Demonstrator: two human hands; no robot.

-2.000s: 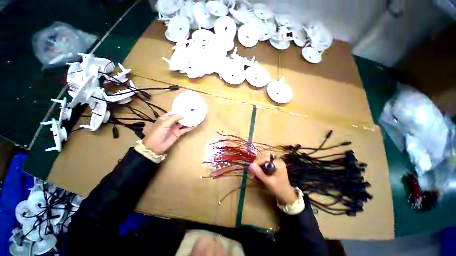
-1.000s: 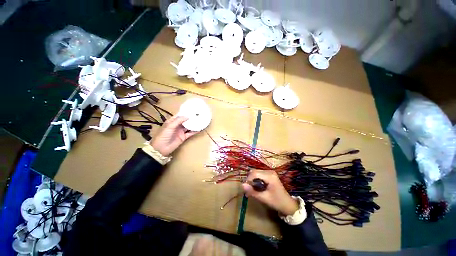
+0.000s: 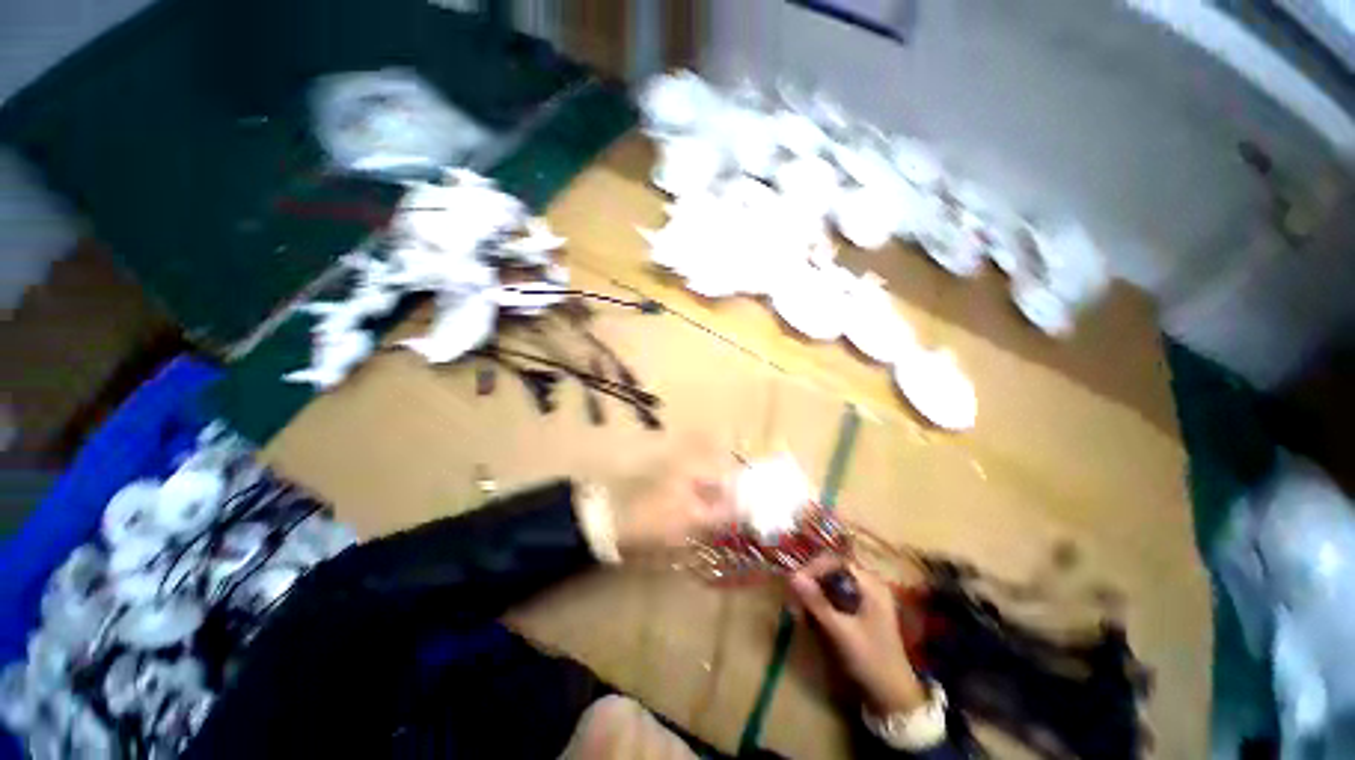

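My left hand (image 3: pixel 676 512), blurred, holds a white plastic housing (image 3: pixel 774 495) over the red wire ends (image 3: pixel 758 555) near the green strip. My right hand (image 3: pixel 862 616) is close beside it on the right, closed around a tool with a dark brown handle (image 3: pixel 843 590); the tool's shaft cannot be made out. The black cables with connectors (image 3: pixel 1025 653) lie to the right of my right hand, blurred. Whether the housing touches the wires or the tool cannot be told.
Loose white housings (image 3: pixel 803 223) are heaped at the far side of the cardboard (image 3: pixel 565 460). Wired housings (image 3: pixel 446 267) lie at the left, cables trailing right. A blue bin (image 3: pixel 112 431) with wired housings is at lower left. Clear bags (image 3: pixel 390 122) lie far left and at right (image 3: pixel 1308 564).
The view has shifted and turned. My left hand has carried the white housing right, over the red wire ends and next to my right hand. My right hand still holds the tool.
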